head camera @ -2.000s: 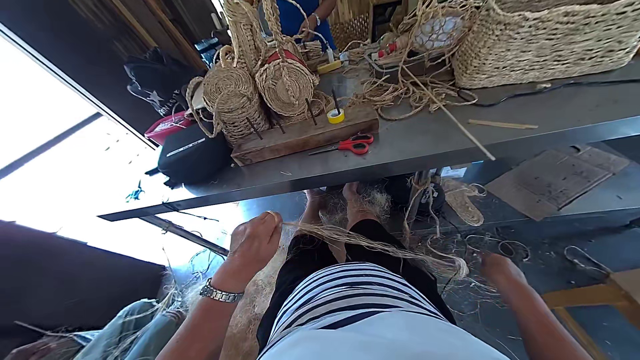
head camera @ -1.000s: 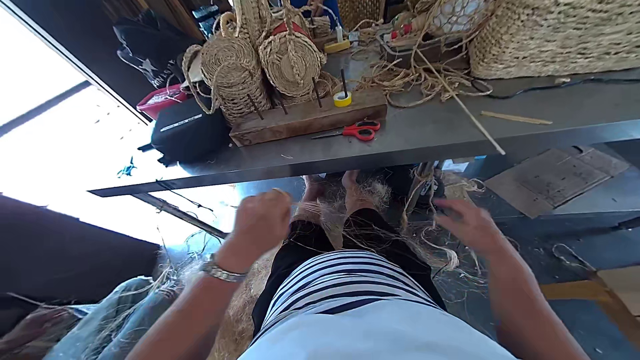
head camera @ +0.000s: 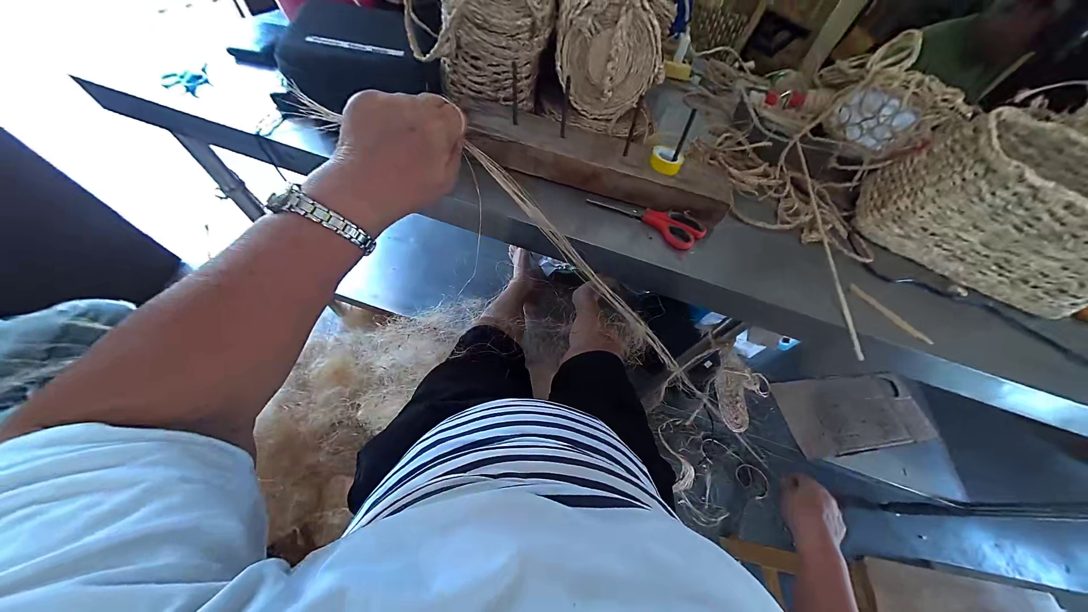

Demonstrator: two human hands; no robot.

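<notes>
Raised before the wooden block, my left hand (head camera: 404,144) is closed in a fist on a bundle of plant fibre strands (head camera: 544,221). A short tuft sticks out on the fist's far side, and the long strands slant down to the right across my knees. My right hand (head camera: 813,508) is low at the right, near the thinning ends of the strands; its fingers are partly hidden, and whether it holds any strand cannot be made out. Red-handled scissors (head camera: 671,228) lie on the table beside the wooden block (head camera: 595,161). A roll of yellow tape (head camera: 666,161) sits on that block.
The grey table (head camera: 739,263) crosses in front of me. On it are woven fibre bags (head camera: 610,59), tangled cord (head camera: 765,183), a large woven basket (head camera: 977,204) and a black case (head camera: 357,51). Loose fibre (head camera: 340,382) heaps on the floor, left of my legs; a wooden stool (head camera: 761,554) is at lower right.
My left hand has risen up and left, and a long bundle now stretches from it. My right hand has moved down and right. The view has shifted.
</notes>
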